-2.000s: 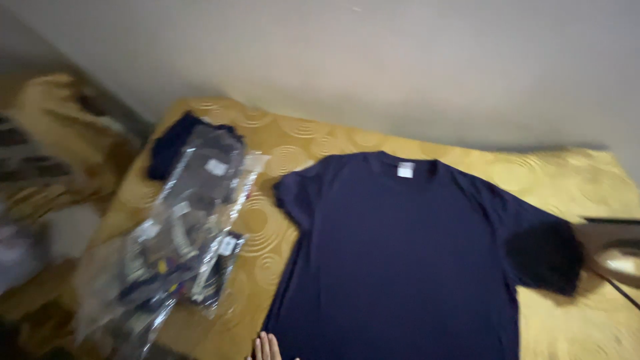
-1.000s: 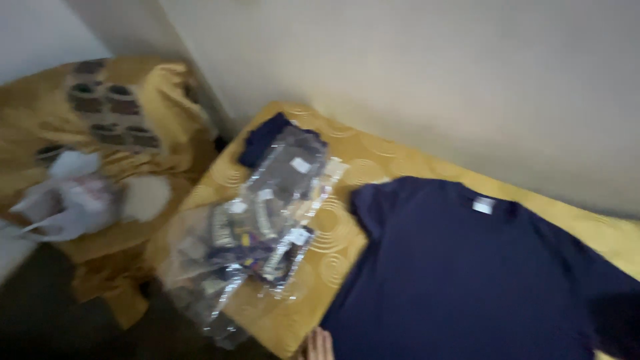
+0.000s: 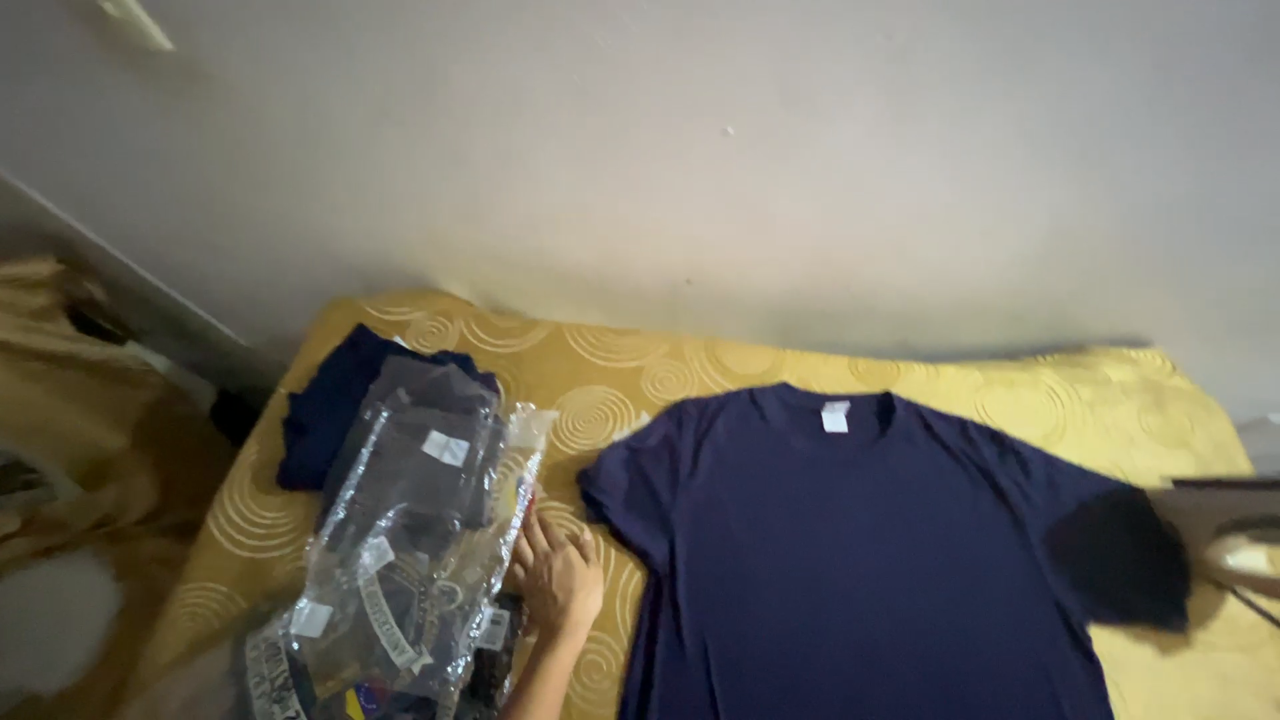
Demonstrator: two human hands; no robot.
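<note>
A navy T-shirt lies spread flat on a bed with a yellow circle-patterned cover, its pale neck label facing up. To its left, clear plastic bags with dark printed garments lie in an overlapping pile, partly over a folded navy cloth. My left hand reaches in from the bottom between shirt and bags, its fingertips at the right edge of the plastic; whether they grip it cannot be told. My right hand is out of view.
A blurred dark object with a thin cord overlaps the right sleeve's end. The yellow cover meets a plain wall behind. Brown draped fabric hangs at the left, apart from the bed.
My left hand has moved from the shirt's lower left edge up to the edge of the plastic bags. The shirt still lies spread out.
</note>
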